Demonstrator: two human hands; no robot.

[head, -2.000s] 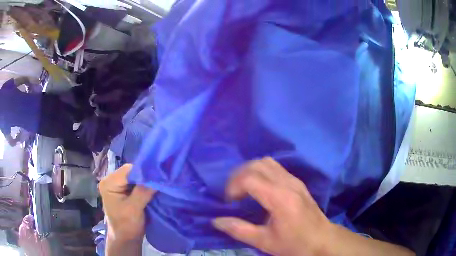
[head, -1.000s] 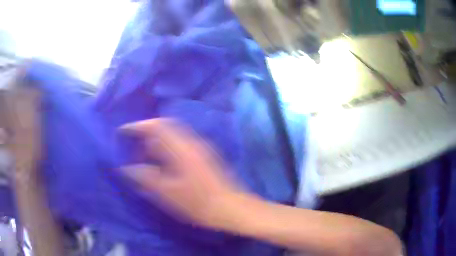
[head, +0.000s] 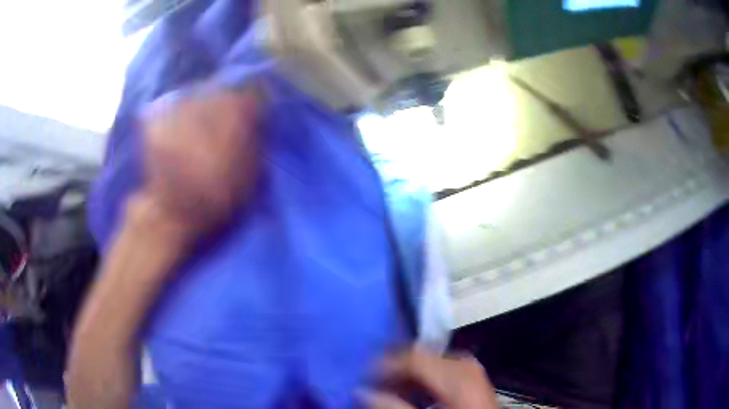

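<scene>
The bright blue garment (head: 312, 240) hangs over the table's left part and down towards my lap. A dark narrow edge and a pale light-blue layer (head: 432, 279) run down its right side. My left hand (head: 200, 152) is blurred and lies on the upper left of the blue fabric; its fingers cannot be made out. My right hand (head: 432, 379) is blurred and cut off by the bottom edge, at the garment's lower right. Whether its fingers grip the fabric cannot be told.
The sewing machine head (head: 320, 48) stands at the top, its needle area lost in lamp glare. A green control panel (head: 579, 32) is behind. A brown-handled tool (head: 591, 144) and a dark slim tool (head: 622, 84) lie on the white table (head: 511, 232). Blue fabric (head: 679, 295) hangs at right.
The view has swung towards the machine. My left hand has moved up onto the garment from the far left. My right hand has moved down and right, from mid-garment to the bottom edge.
</scene>
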